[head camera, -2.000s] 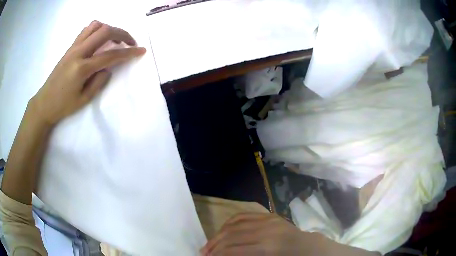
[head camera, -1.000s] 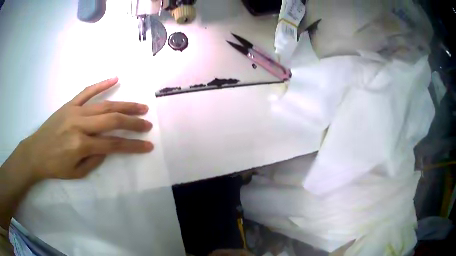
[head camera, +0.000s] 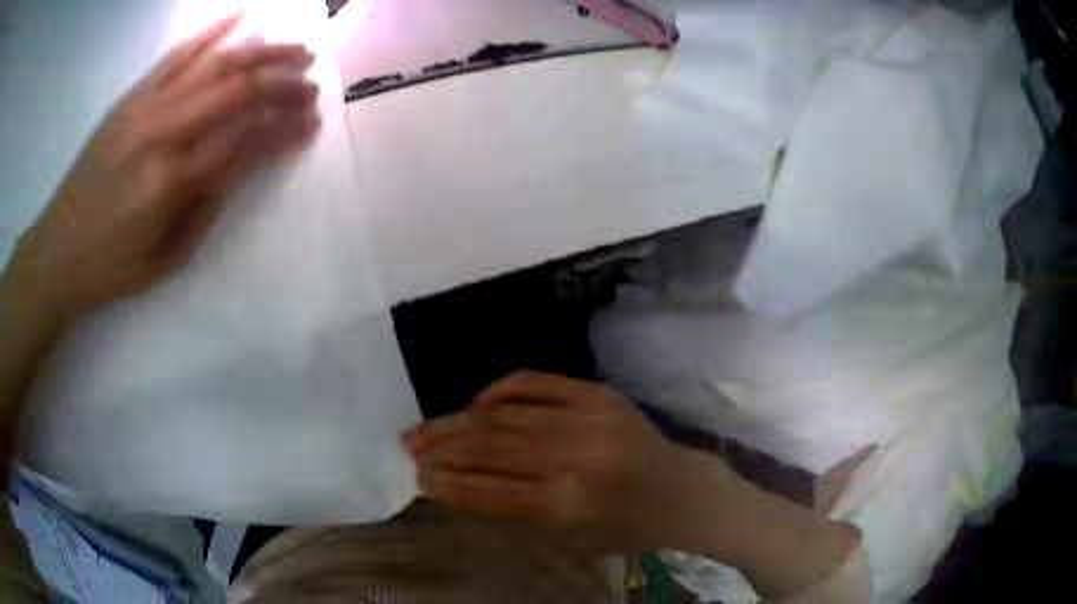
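Note:
A large white fabric piece (head camera: 260, 319) lies over the table at the left and hangs over its front edge. My left hand (head camera: 177, 153) is bare and blurred, and rests flat on the fabric's upper part with no visible grip. My right hand (head camera: 532, 454) is bare and holds the fabric's right edge by its lower corner, in front of the table. Pink thread snips (head camera: 632, 18) show partly at the top edge, their blades cut off. The needle area is out of view.
The white machine table (head camera: 520, 177) has a dark worn seam (head camera: 437, 67). Heaped white to cream cloth (head camera: 827, 366) hangs at the right, partly on the table. Papers or plastic bags (head camera: 95, 549) lie at the lower left. A dark gap shows below the table edge.
The view has tilted down, so the needle area has left the picture. My right hand has come up from the bottom edge and now holds the fabric edge. My left hand stays on the fabric.

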